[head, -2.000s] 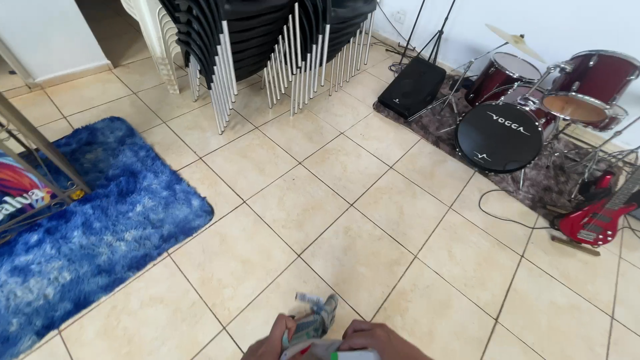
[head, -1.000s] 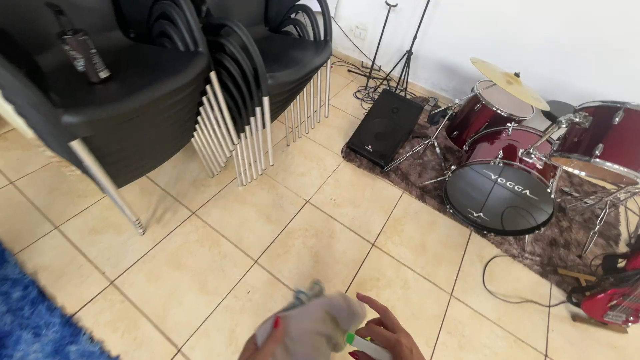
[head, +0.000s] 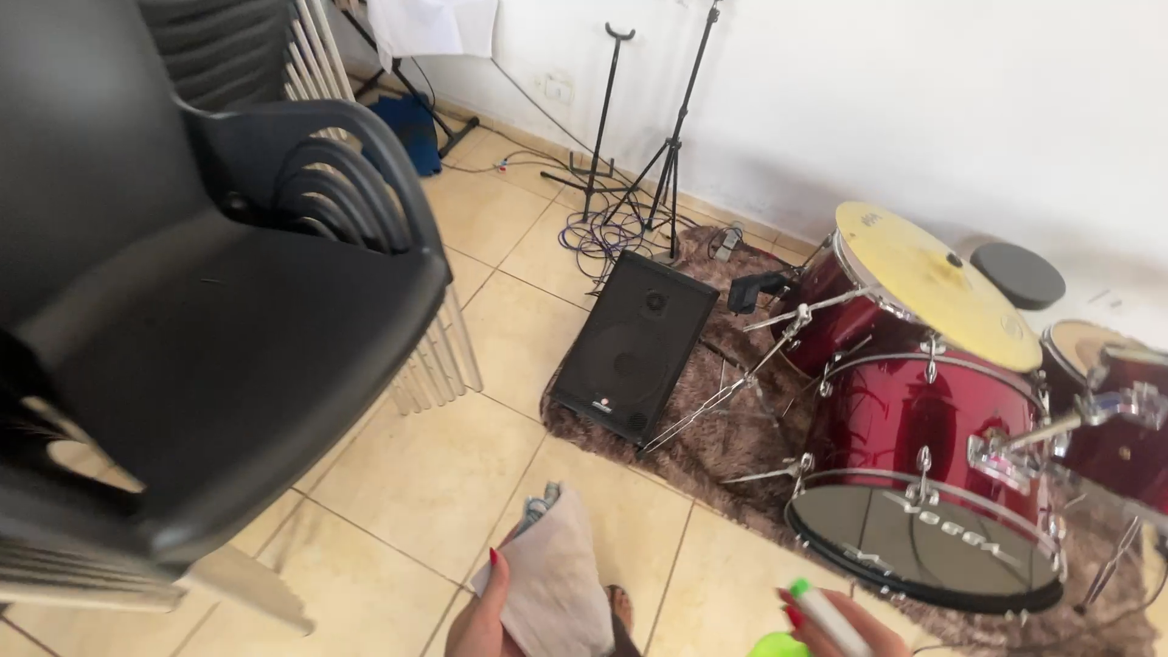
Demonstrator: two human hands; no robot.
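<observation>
My left hand [head: 488, 607], at the bottom centre, grips a folded light grey cloth [head: 558, 579]; a bluish, crumpled item [head: 537, 508] pokes out at the cloth's top. To the lower right, my right hand [head: 844, 620] holds a white tube-like object [head: 832, 622] with a green tip. Beside that hand, at the bottom edge, is a bright green round thing [head: 777, 645], partly cut off; whether it is held I cannot tell. The hands are apart.
Stacked black plastic armchairs [head: 274, 301] fill the left. Ahead, a black speaker [head: 636, 347] lies on a brown shaggy rug [head: 680, 474] beside a red drum kit [head: 922, 411]. Coiled cables [head: 598, 242] and black stands [head: 673, 146] are near the wall.
The view has moved closer to the chairs and drums. My hands, together two seconds ago, are now apart. The black bottle seen on a chair one second ago is out of view.
</observation>
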